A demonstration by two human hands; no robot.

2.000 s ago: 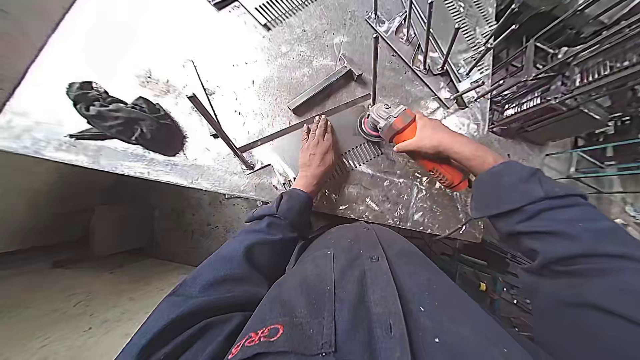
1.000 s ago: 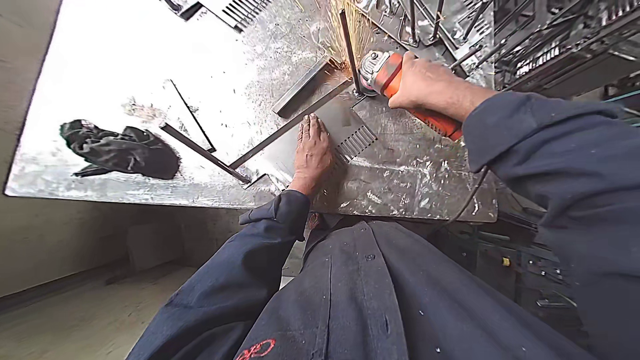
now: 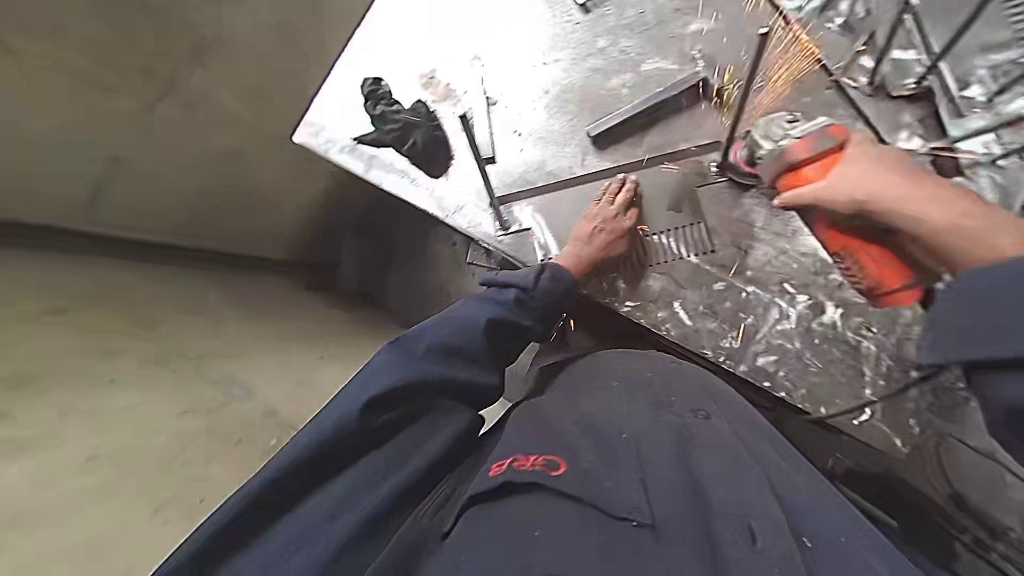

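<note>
My right hand (image 3: 848,172) is closed around an orange angle grinder (image 3: 860,248). Its disc lies against the right end of a flat slotted metal plate's frame, by the foot of an upright metal rod (image 3: 746,100), and orange sparks fly up and away from there. Flat on the slotted metal plate (image 3: 672,200) rests my left hand (image 3: 606,226), fingers together and pointing away from me. A dark metal bar runs along the plate's far edge. At the plate's left end another thin metal rod (image 3: 482,172) slants up. The exact contact of the disc is partly hidden.
A black cloth or glove (image 3: 406,128) lies near the left corner of the metal worktable (image 3: 768,320). Beyond the plate is a loose piece of metal channel (image 3: 646,108). Welded rod frames (image 3: 928,64) stand at the far right, and a cable crosses the near right edge.
From two seconds ago, the grinder has moved from over the plate to its far right end, and sparks have appeared. My left hand stays on the plate. The view has turned.
</note>
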